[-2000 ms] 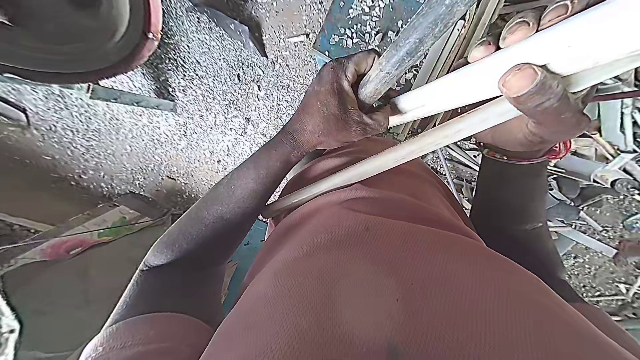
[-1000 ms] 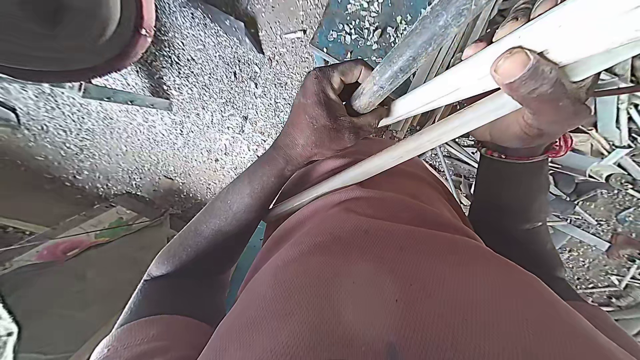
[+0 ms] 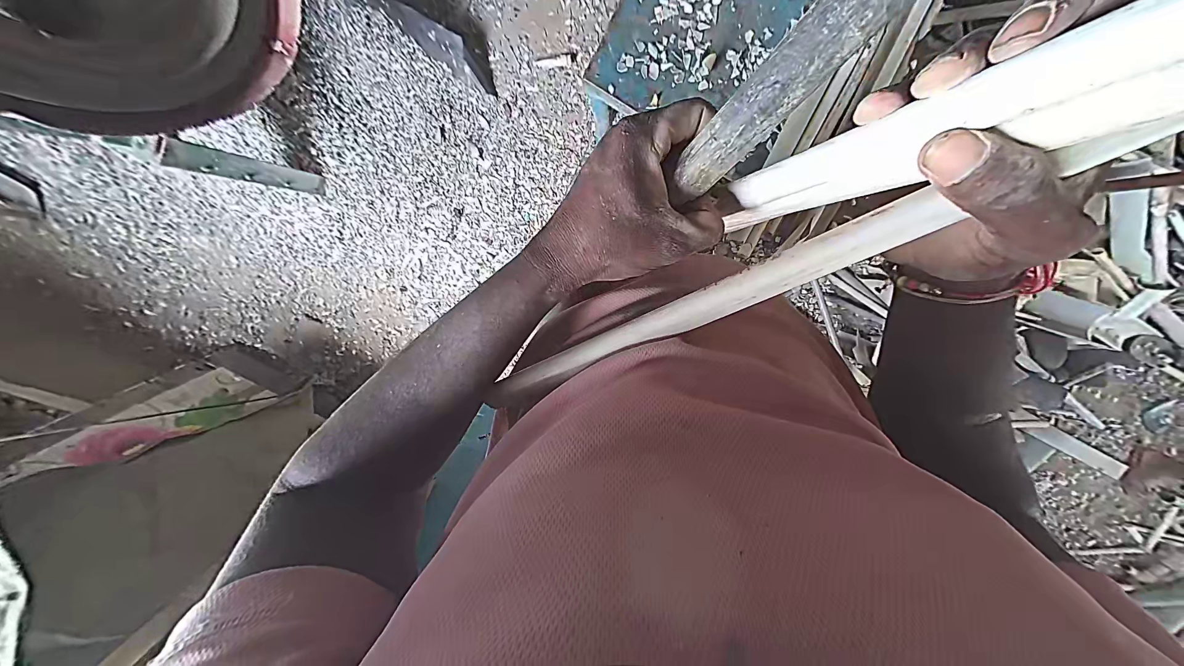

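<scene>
My left hand (image 3: 629, 203) is closed around the lower end of a grey round bar (image 3: 786, 83), which slants up to the top edge. Its fingers are partly hidden, and the narrow ends of pale strips (image 3: 860, 153), apparently split wood or bamboo, lie beside it. My right hand (image 3: 1008, 203), with red bands at the wrist, grips these strips, its thumb on the near side and fingertips beyond. One long pale strip (image 3: 703, 301) runs from under the right thumb down across the front of my shirt, its far end near my left forearm.
Pale chips cover the ground (image 3: 444, 176). A round vessel or tub (image 3: 139, 55) with a reddish rim is at upper left, by a flat bar (image 3: 240, 168). Offcuts and sticks (image 3: 1073, 444) litter the right side. A blue surface (image 3: 666, 46) bears chips. Dark sheeting (image 3: 157, 527) lies lower left.
Compared with one second ago, my left hand and the grey bar's lower end sit slightly farther right and up. Both hands keep their hold.
</scene>
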